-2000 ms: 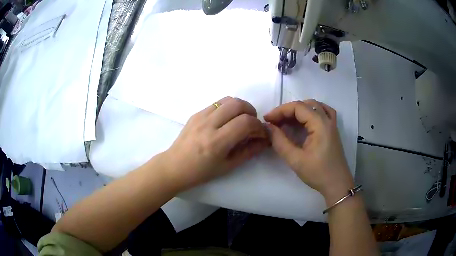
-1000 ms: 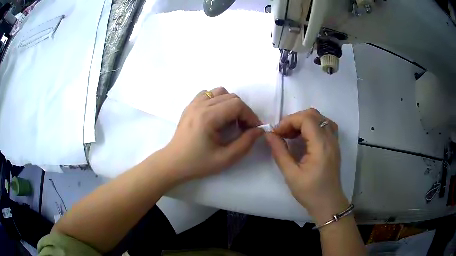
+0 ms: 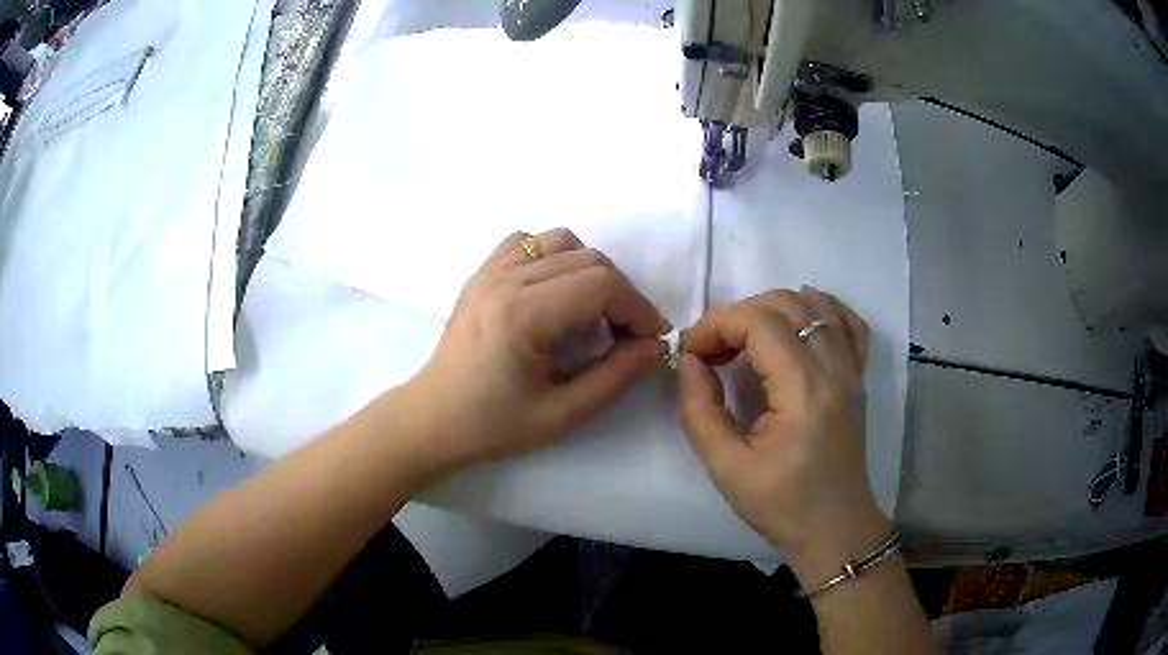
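Note:
A large white garment panel (image 3: pixel 576 480) lies on the machine bed. A smaller white cloth piece (image 3: pixel 474 154) lies on it, its folded edge (image 3: pixel 705 250) running up to the presser foot (image 3: pixel 720 166). My left hand (image 3: pixel 544 346) and my right hand (image 3: pixel 775 397) meet below the foot, thumbs and forefingers pinching a small white bit of cloth (image 3: pixel 673 340) between them. It looks like a corner or end of the folded edge; its exact shape is too small to tell.
The white machine head (image 3: pixel 961 58) and ribbed cream knob (image 3: pixel 827 154) are at upper right. Stacked white panels (image 3: pixel 115 243) lie at left, a green spool (image 3: pixel 54 486) at lower left. Thread snips (image 3: pixel 1127 448) lie at the far right. A grey oval lamp (image 3: pixel 535 13) is at the top.
Both hands have drawn a little apart, and the pinched white bit now shows between the fingertips. The right hand has moved slightly down. The whole view has shifted a little.

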